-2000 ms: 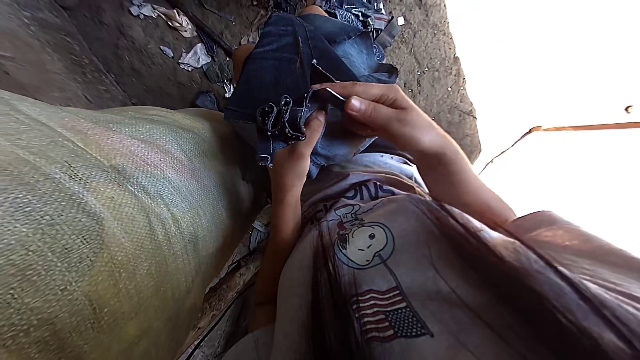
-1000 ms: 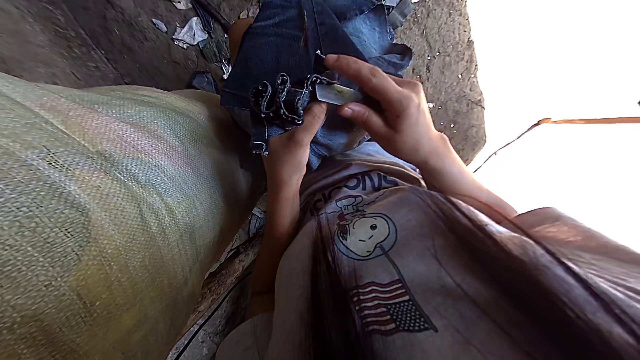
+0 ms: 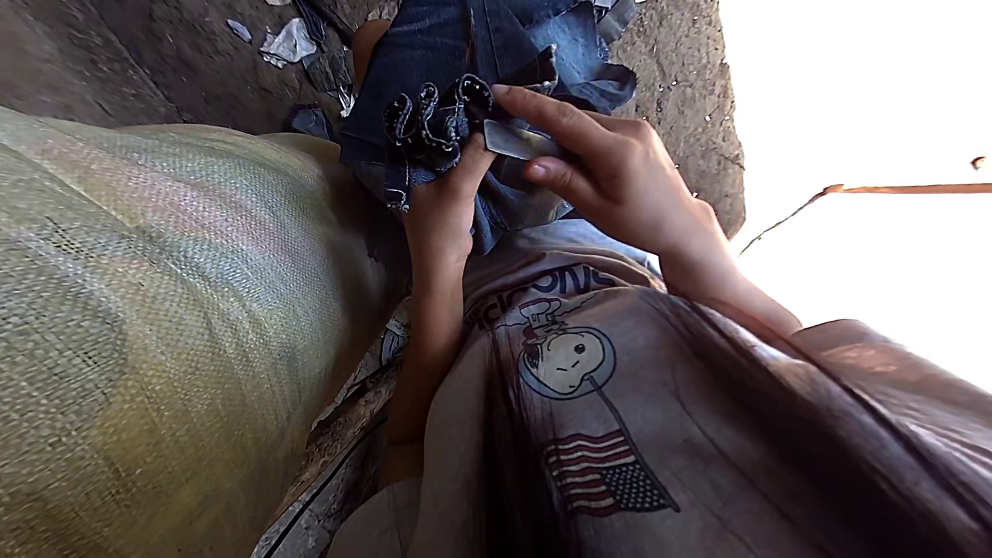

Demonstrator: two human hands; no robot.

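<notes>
My left hand (image 3: 449,194) grips a bunched, folded strip of dark denim (image 3: 434,128) with pale stitched edges; most of its fingers are hidden by the cloth. In my right hand (image 3: 612,155) is a flat metal blade (image 3: 519,142), held between thumb and fingers with its broad end by my left thumb. The right index finger reaches past the blade to the bunched denim. Blue denim cloth (image 3: 434,46) lies over my lap beneath and beyond both hands. Whether the blade touches the denim, I cannot tell.
A large woven plastic sack (image 3: 170,310) bulges close along my left side. Cloth and whitish scraps (image 3: 289,43) lie on the dirty ground ahead. A rough concrete-like surface (image 3: 690,93) runs along the right, with a very bright area past it.
The blade in my right hand has turned so that its broad flat side shows, where two seconds ago it looked thin. My left hand has kept its hold on the denim.
</notes>
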